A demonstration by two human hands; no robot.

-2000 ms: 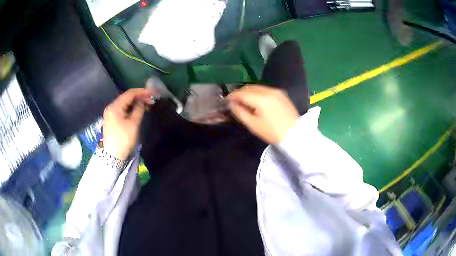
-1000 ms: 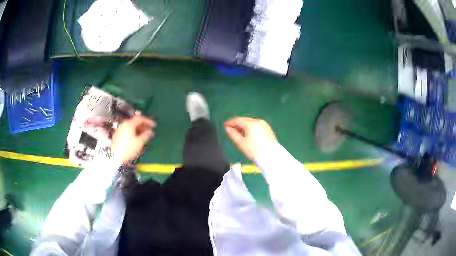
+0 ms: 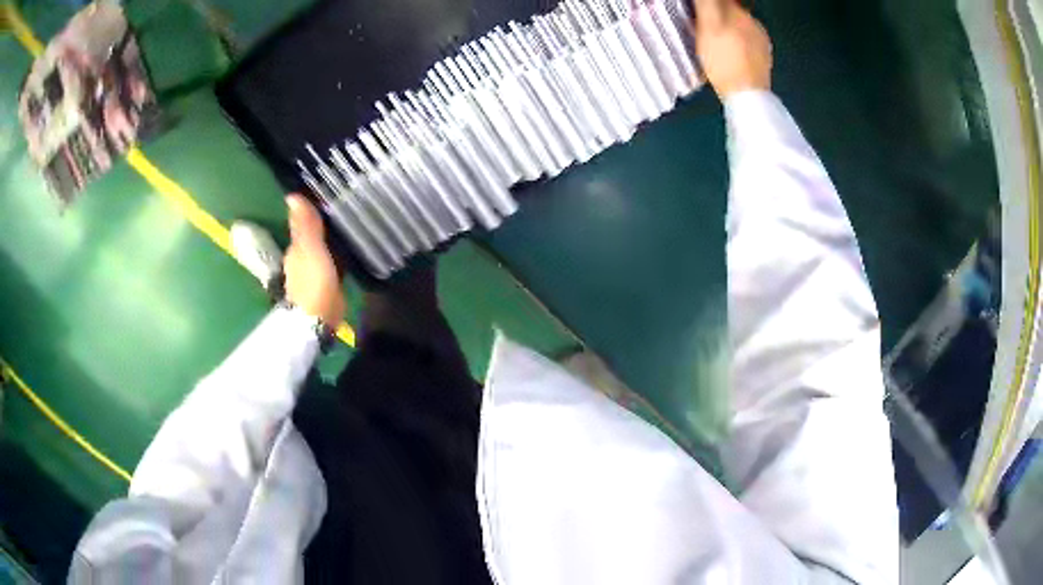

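Note:
A black tray (image 3: 309,74) lies across the top of the view, tilted, with its right end higher in the picture. A dense row of silver-white rods (image 3: 503,120) lies side by side along its near part. The far part of the tray shows bare black. My left hand (image 3: 311,265) is at the tray's left end with the thumb up along the edge. My right hand (image 3: 732,48) grips the tray's right end, its fingers partly cut off by the top of the picture.
The green bench top (image 3: 618,251) runs under and right of the tray. A patterned stool or seat (image 3: 86,97) stands on the green floor at the upper left, near a yellow floor line (image 3: 183,206). My shoe (image 3: 256,249) shows beside my left hand. Dark items lie at the far right.
The view has turned to the right along the bench. Both hands, empty and apart a second ago, now hold the ends of the rod-filled tray. The bag of white parts has left the view.

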